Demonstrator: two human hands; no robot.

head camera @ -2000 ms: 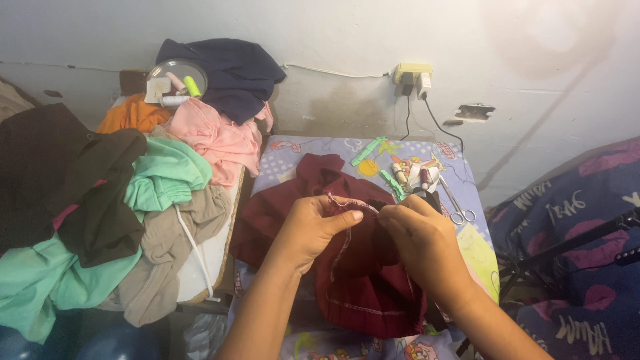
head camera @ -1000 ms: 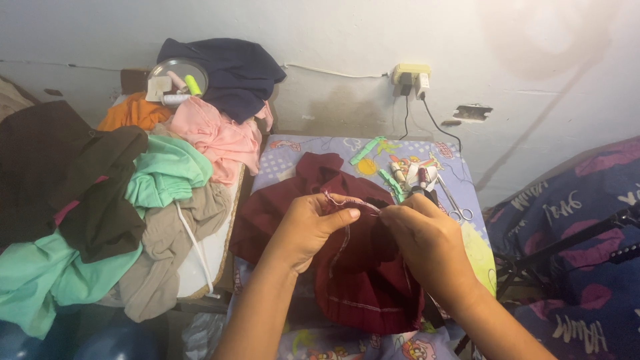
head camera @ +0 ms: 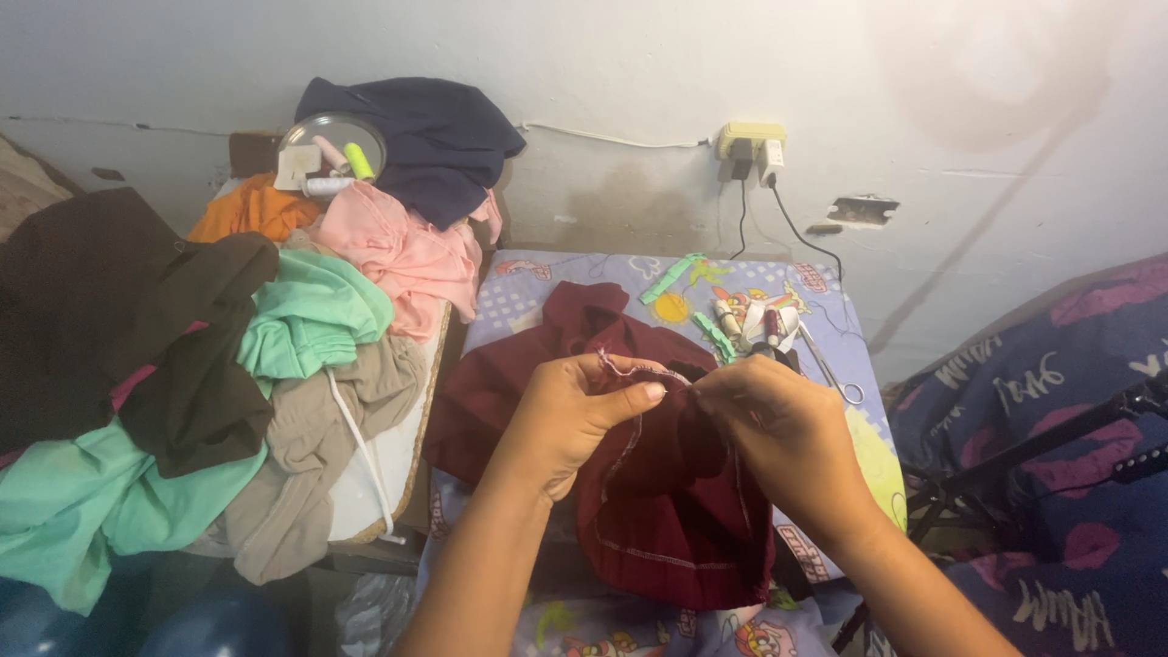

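Observation:
A maroon cloth garment (head camera: pixel 675 520) with pale overlocked seams lies on the table with a patterned lilac cover (head camera: pixel 511 292). My left hand (head camera: pixel 579 415) pinches its stitched edge between thumb and fingers, the thumb on the near side. Close by on the right, my right hand (head camera: pixel 776 420) grips the same edge with its fingertips bunched; whether a needle is in them cannot be seen. The short stretch of white-stitched edge between the hands curves upward. Behind my right hand lie thread spools (head camera: pixel 728 319), scissors (head camera: pixel 835 370) and green clothespins (head camera: pixel 673 278).
Piled clothes (head camera: pixel 310 319) cover a white board at the left, with a round metal tray (head camera: pixel 374 137) of thread spools on top. A wall socket (head camera: pixel 753 137) holds two plugs with cables hanging behind the table. A dark tripod-like stand (head camera: pixel 1022 438) and printed blue fabric (head camera: pixel 1095 511) are at the right.
My right hand has shifted slightly at the seam edge, and more of the scissors shows beside it than two seconds ago. Both hands keep hold of the maroon garment.

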